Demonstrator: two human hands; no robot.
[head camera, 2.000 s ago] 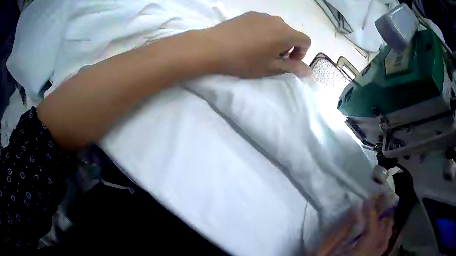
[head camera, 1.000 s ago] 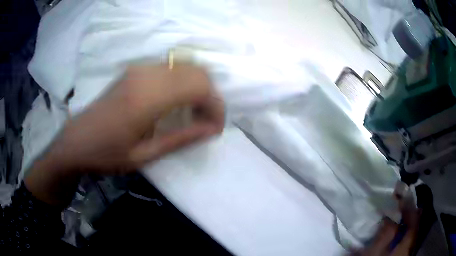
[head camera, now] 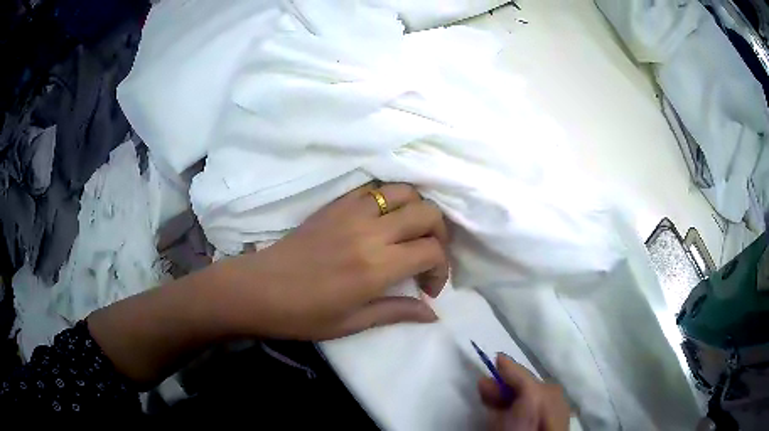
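White fabric (head camera: 337, 101) lies in large folds over the table and hangs over its front edge towards my dark-clothed lap. My left hand (head camera: 371, 261), with a gold-coloured ring, is at the middle of the view, its curled fingers gripping a fold of the fabric. My right hand (head camera: 527, 400) is at the bottom, partly cut off by the frame edge. It holds a slim blue-purple tool (head camera: 494, 370), whose thin dark tip points up and left over the white fabric, a little way from my left fingertips.
The cream table (head camera: 607, 109) shows behind the fabric. Dark grey and white scraps (head camera: 101, 219) are heaped at the left. More white fabric (head camera: 717, 109) lies at the far right. A speckled, dark-framed plate (head camera: 674, 261) is near the green machine cover (head camera: 734, 295) at the right edge.
My left hand has come back from the upper right and now grips fabric nearer the middle. My right hand has moved left from the lower right corner. The view has shifted left.
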